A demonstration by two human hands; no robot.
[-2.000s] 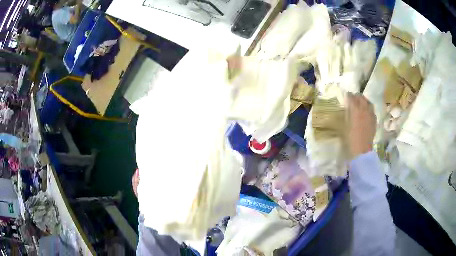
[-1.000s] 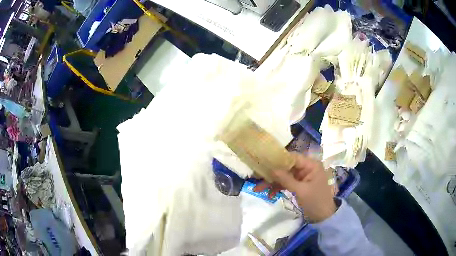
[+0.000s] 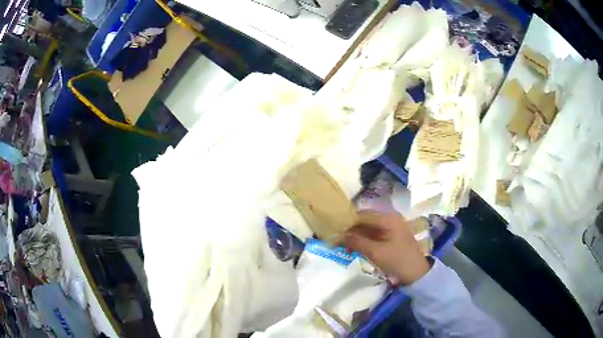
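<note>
My right hand (image 3: pixel 390 245) holds a tan paper ticket (image 3: pixel 320 198) by its lower end, over a large cream-white cloth bundle (image 3: pixel 218 218). The ticket's upper end lies against the cloth. The bundle spreads across the middle and lower left with loose folds. My left hand is not visible. To the right, another cream bundle (image 3: pixel 456 99), gathered into folds, bears a stack of tan tickets (image 3: pixel 439 140).
A blue crate (image 3: pixel 390 309) with mixed items is below my right hand. A white table (image 3: pixel 278 39) with a dark phone-like rectangle (image 3: pixel 351 18) is ahead. White cloths and tan tickets (image 3: pixel 522 109) lie on the right table. A yellow-railed trolley (image 3: pixel 99 113) stands far left.
My right hand moved from the gathered bundle on the right to the large bundle and now holds a ticket there. The large bundle has shifted down and left. My left fingers left view.
</note>
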